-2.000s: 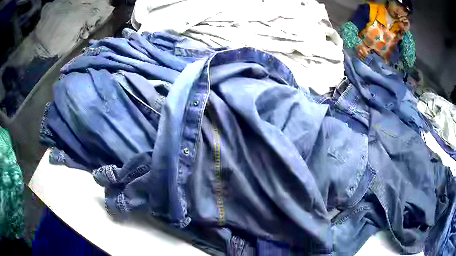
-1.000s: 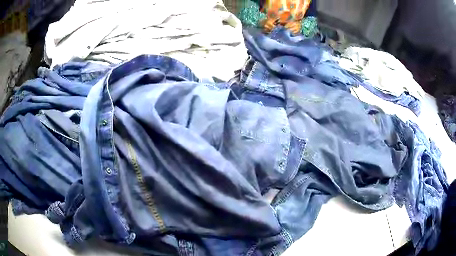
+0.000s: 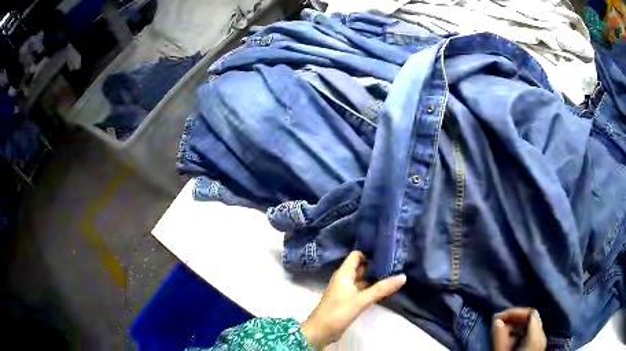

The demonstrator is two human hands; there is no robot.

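Observation:
A blue denim shirt (image 3: 511,185) lies heaped on the table. Its front placket (image 3: 416,154) with small metal dots runs down towards me, beside a yellow-tan seam. My left hand (image 3: 351,296) is at the placket's lower corner, with the cloth edge between thumb and fingers. My right hand (image 3: 519,330) is at the bottom edge of the picture, partly cut off, in front of the lower denim. Its fingers are curled around a small dark thing that looks like thread snips, mostly hidden.
More denim (image 3: 274,130) with stitched cuffs lies to the left. A pale garment pile (image 3: 549,38) is behind. The white table's (image 3: 206,236) edge is at lower left, with a blue bin (image 3: 182,312) below. A pale tub (image 3: 127,140) stands at upper left. Part of a person (image 3: 613,20) shows at upper right.
Both hands have come into view from below, the left reaching the placket's lower corner. The view has swung left, so the denim appears further right. The heap looks much the same.

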